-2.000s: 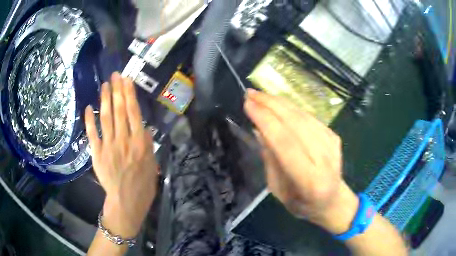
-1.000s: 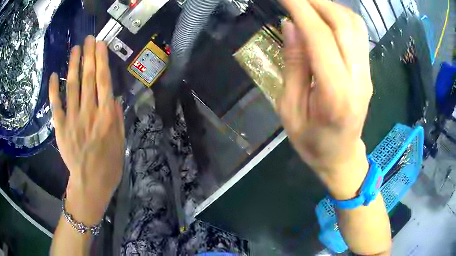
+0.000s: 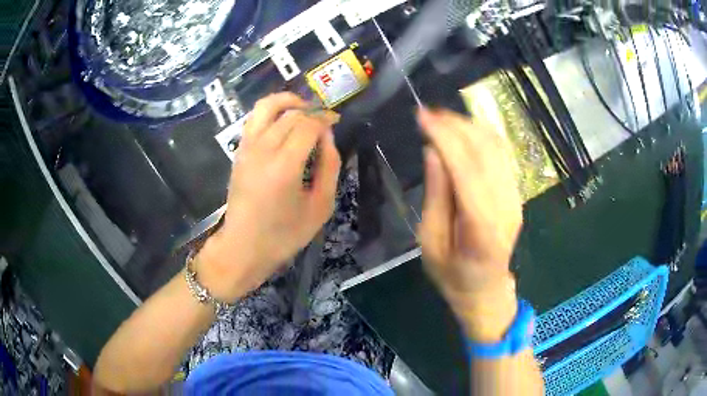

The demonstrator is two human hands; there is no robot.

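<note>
My right hand [image 3: 473, 209] is right of centre, its fingertips closed on the lower end of a thin straight metal tool [image 3: 398, 62] that points up and left. My left hand [image 3: 283, 174] is left of it, fingers curled and thumb near the fingertips, just below the yellow-and-silver box with a red display [image 3: 339, 78]. Whether the left fingertips hold something small is too blurred to tell. The hands are apart. The silver feeder track [image 3: 298, 29] runs above them, beside the round blue-rimmed bowl [image 3: 97, 97] with shiny parts at upper left.
Black cables [image 3: 554, 124] hang beside a flat yellowish packet [image 3: 504, 116]. A blurred grey hose [image 3: 434, 39] passes above the hands. More dark cables [image 3: 674, 205] lie on the green-topped bench [image 3: 574, 240]. A blue perforated basket [image 3: 597, 317] is at lower right, and a round blue surface [image 3: 287, 375] at the bottom.
The view has shifted, with the bowl and box now farther right. My left hand has gone from flat with straight fingers to curled. My right hand is lower, and the thin tool shows again.
</note>
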